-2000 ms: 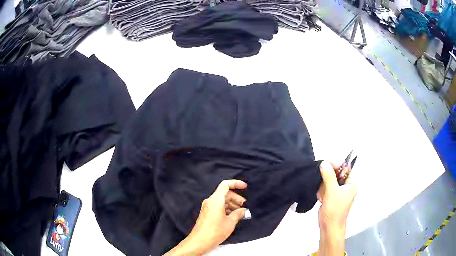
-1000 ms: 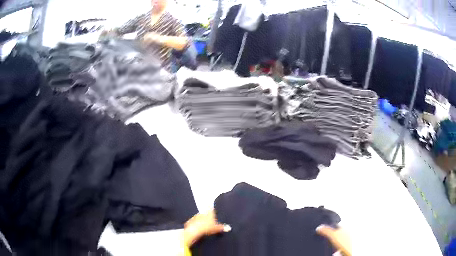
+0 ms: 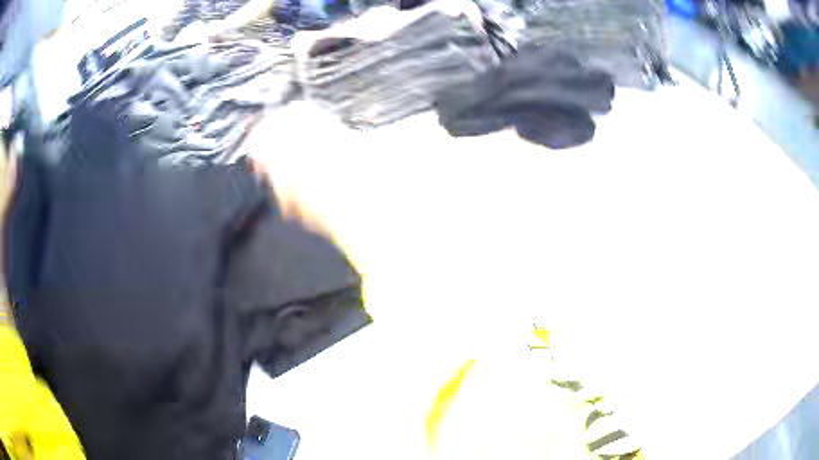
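Note:
The heap of black garments (image 3: 135, 296) fills the left of the view, blurred by motion. My right hand (image 3: 286, 190) is a blurred skin-coloured streak at the heap's upper right edge; its fingers and any snips cannot be made out. My left hand (image 3: 10, 193) shows only as a blurred strip at the far left edge, above a yellow sleeve (image 3: 36, 395). Whether either hand grips cloth cannot be told. A single worked garment cannot be told apart from the heap.
The white table (image 3: 647, 243) has a curved right edge. A small black garment piece (image 3: 539, 94) lies at the far side before folded grey garments (image 3: 395, 72). Loose grey garments (image 3: 206, 99) lie far left. A dark blue smartphone (image 3: 269, 440) is at the bottom, beside the heap.
The black garment has gone from in front of me. Both hands have moved left to the heap. The view has shifted, with the phone back in the picture.

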